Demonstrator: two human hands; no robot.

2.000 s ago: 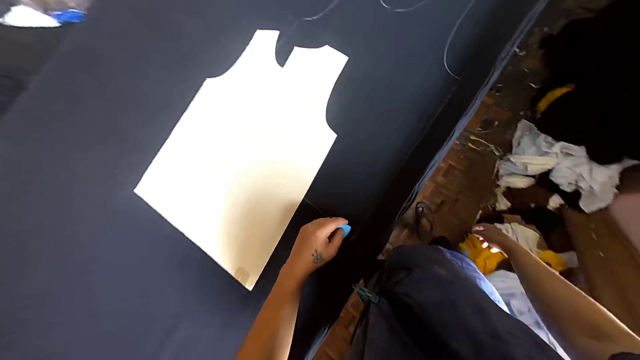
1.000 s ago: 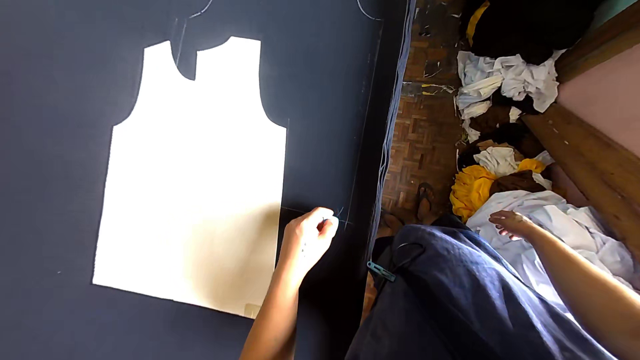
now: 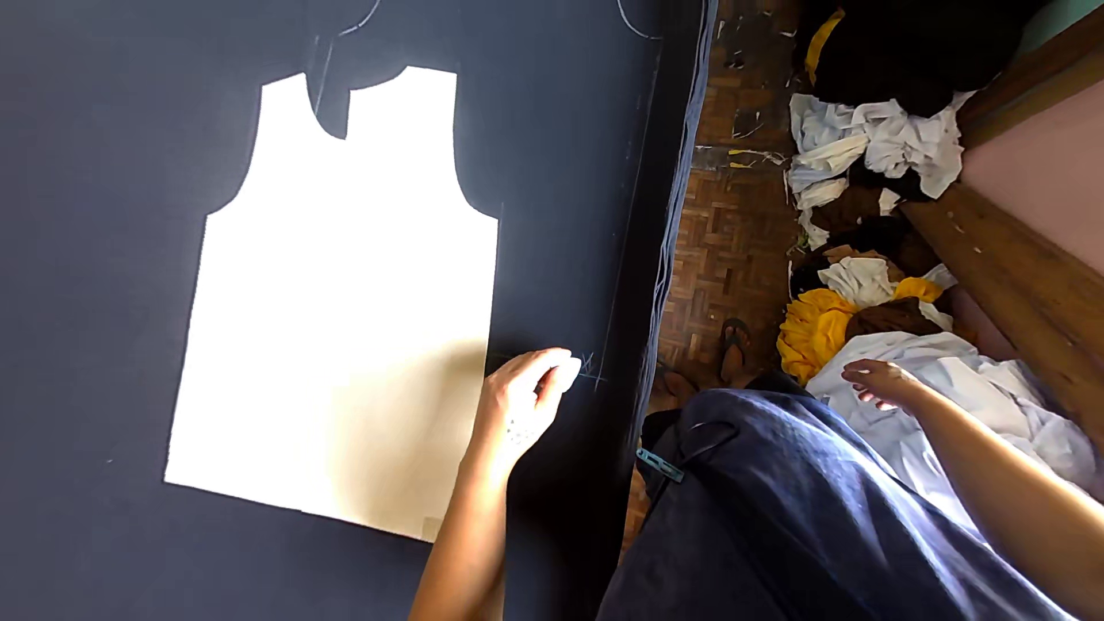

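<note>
A pale paper bodice pattern piece, with neck and armhole cutouts, lies flat on dark navy fabric. My left hand rests at the pattern's lower right edge, its fingers closed around a small piece of tailor's chalk that is mostly hidden and looks pale in the glare. Just beyond the fingertips are thin crossing chalk marks. A faint chalk line runs up the fabric near its right side. Away from the fabric, my right hand hangs with loosely bent fingers and nothing visible in it.
Layered fabric edges run along the table's right side. A light blue clip is by my dark blue garment. White cloth, yellow cloth and thread scraps lie on the parquet floor, beside a wooden board.
The view has turned, so the pattern appears more upright than two seconds ago. My left hand stays near the pattern's right edge, and crossing marks now show by its fingertips.
</note>
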